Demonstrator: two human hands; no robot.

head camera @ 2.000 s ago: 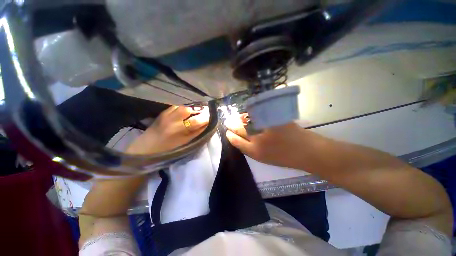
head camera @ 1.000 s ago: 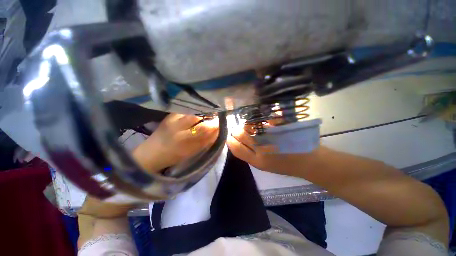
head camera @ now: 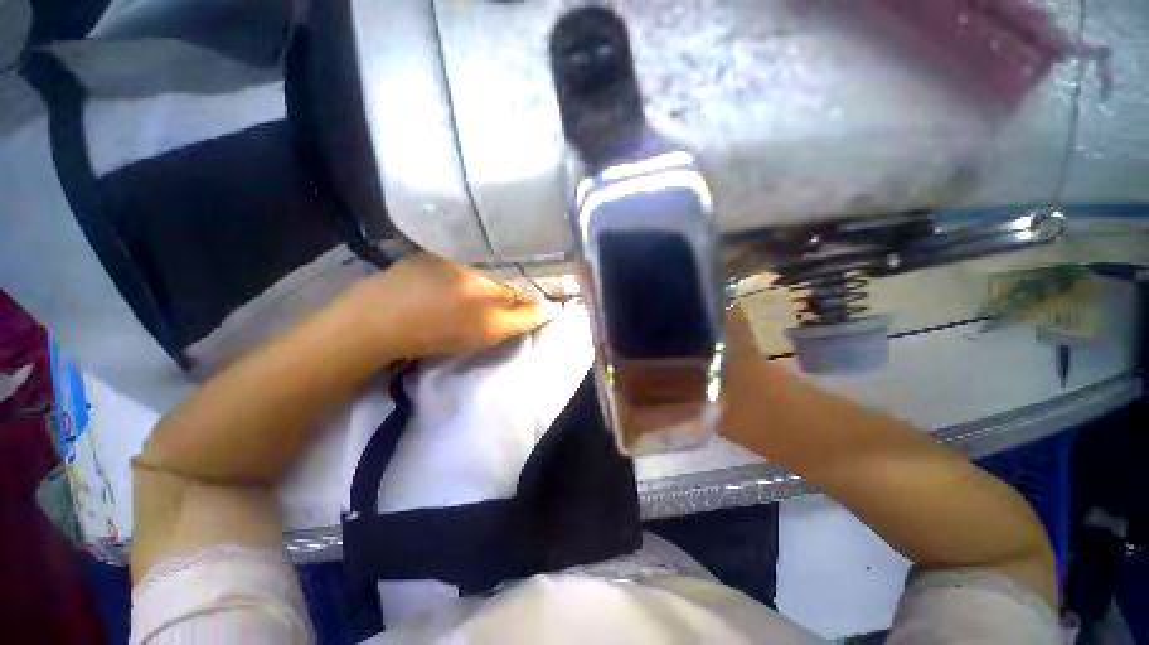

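Observation:
A garment piece of white cloth (head camera: pixel 473 422) with black bands (head camera: pixel 586 473) runs from the needle area over the table edge to my lap. My left hand (head camera: pixel 460 306), slightly blurred, has its fingertips together on the cloth at the bright needle area. My right hand (head camera: pixel 743 347) is mostly hidden behind a shiny chrome part (head camera: pixel 655 302); only its back edge and the wrist show, so its fingers cannot be seen. The pale sewing machine head (head camera: pixel 781 126) fills the upper middle. The needle and presser foot are hidden.
Black and light grey cloth (head camera: pixel 208 208) spreads at the upper left. A coil spring with a pale grey knob (head camera: pixel 838 344) sticks out from the machine. The white table (head camera: pixel 1008 365) has a silvery ribbed edge (head camera: pixel 725 489). Red cloth (head camera: pixel 44 504) hangs at the left.
The view has shifted, so the chrome part now stands in front of my right hand. More black and grey cloth shows at the upper left. My left hand is still at the needle area.

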